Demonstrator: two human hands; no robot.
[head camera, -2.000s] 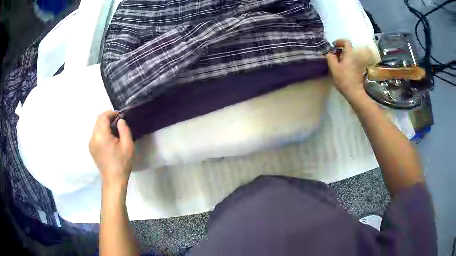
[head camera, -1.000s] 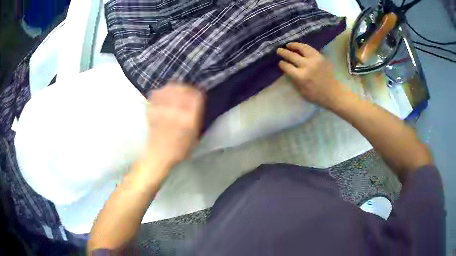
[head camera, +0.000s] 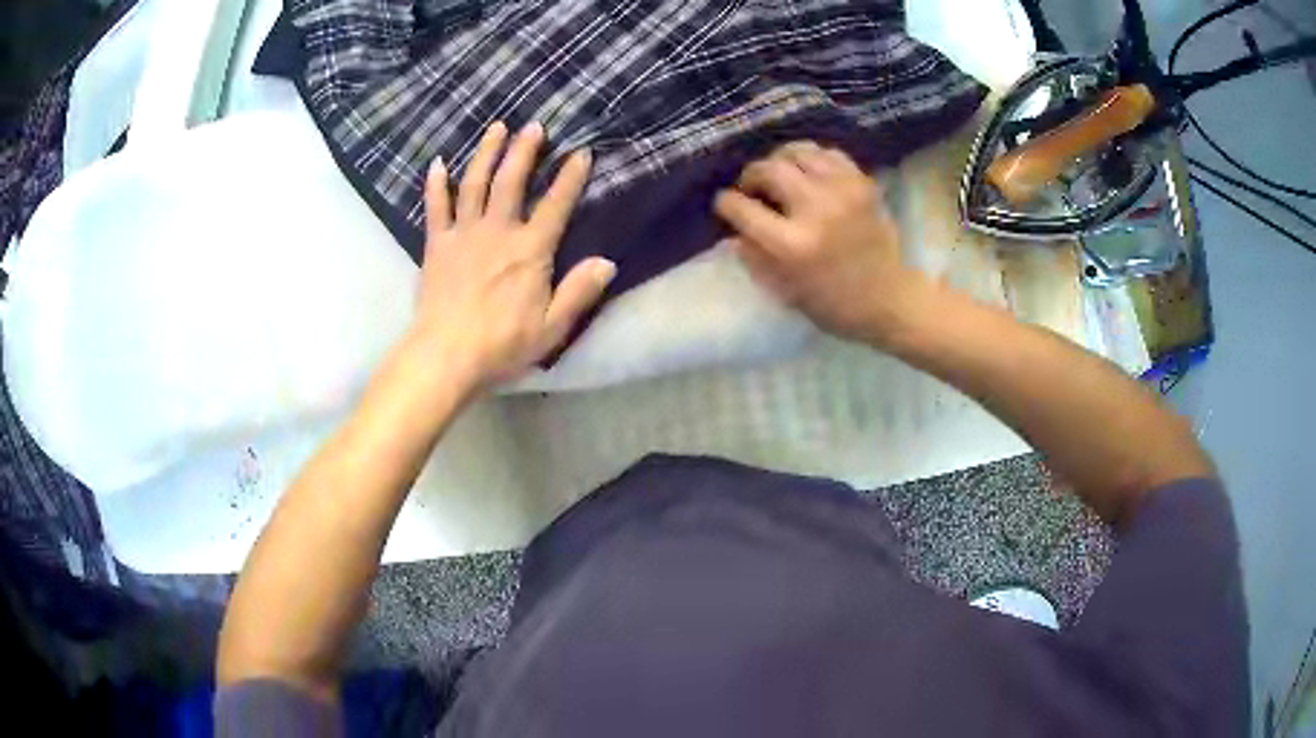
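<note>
A dark plaid garment (head camera: 650, 87) lies over the white padded cushion (head camera: 188, 289). Its plain dark purple band (head camera: 642, 238) runs along the near edge. My left hand (head camera: 498, 267) rests flat on the garment's lower left part, fingers spread. My right hand (head camera: 816, 238) is at the band right of centre, fingers curled with thumb and fingertips on the cloth; the band's edge seems to be pinched there. The steam iron (head camera: 1061, 152), with an orange-brown handle, stands to the right of the garment, and no hand touches it.
The off-white table cover (head camera: 693, 425) shows below the cushion. A metal-edged iron rest (head camera: 1169, 281) is at the table's right end. Black hoses (head camera: 1227, 72) leave the iron at upper right. Plaid cloth (head camera: 51, 490) hangs at far left. A pale strip (head camera: 195, 65) stands behind the cushion.
Both hands have left the band's two ends and come closer together. My left hand now lies flat. The garment's edge slants more, and the iron is turned, its tip pointing down and left.
</note>
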